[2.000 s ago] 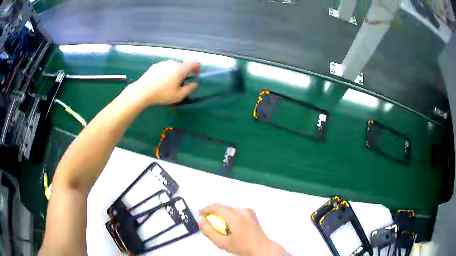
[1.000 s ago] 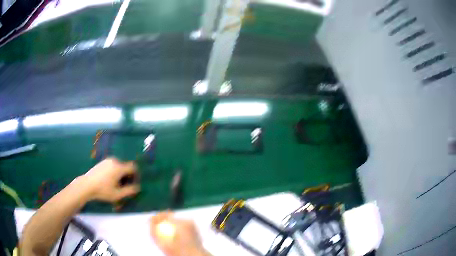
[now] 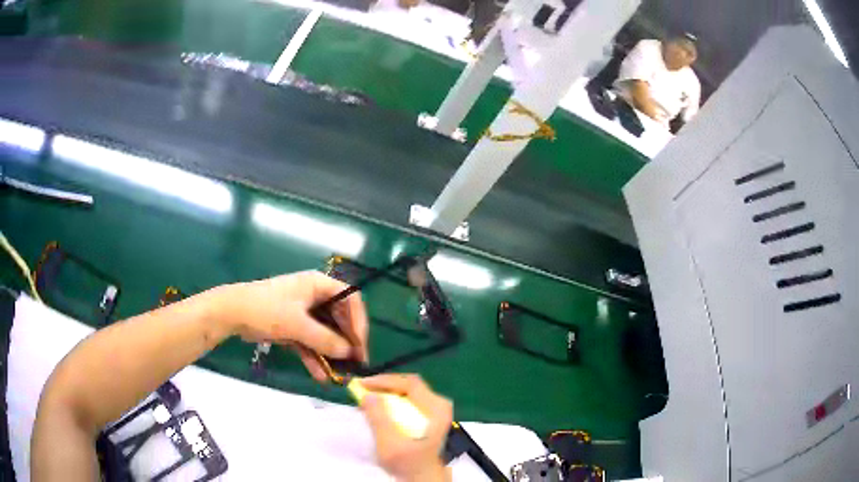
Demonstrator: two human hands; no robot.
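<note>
My left hand [image 3: 316, 320] grips the orange-marked end of a black phone middle frame [image 3: 405, 354], held tilted above the green surface, its open window to the right. My right hand [image 3: 410, 424] holds a yellow hand tool [image 3: 400, 412]; its tip is at or very near the held frame's lower left corner. Whether it touches cannot be told. Several frames [image 3: 198, 444] overlap on the white sheet [image 3: 273, 414] at the lower left. Another frame [image 3: 542, 469] is in a pile at the lower right, partly cut off by the picture edge.
Other frames lie on the green surface, one at left [image 3: 77, 282] and one at right [image 3: 537, 333]. A grey cabinet [image 3: 753, 311] stands at right. A dark conveyor belt [image 3: 283, 141] and a pale post [image 3: 499, 141] are beyond. A person [image 3: 659, 83] sits opposite.
The view has swung right. My left hand was empty a second ago or its hold was unclear; it now holds a raised frame. My right hand with the yellow tool has come up to it.
</note>
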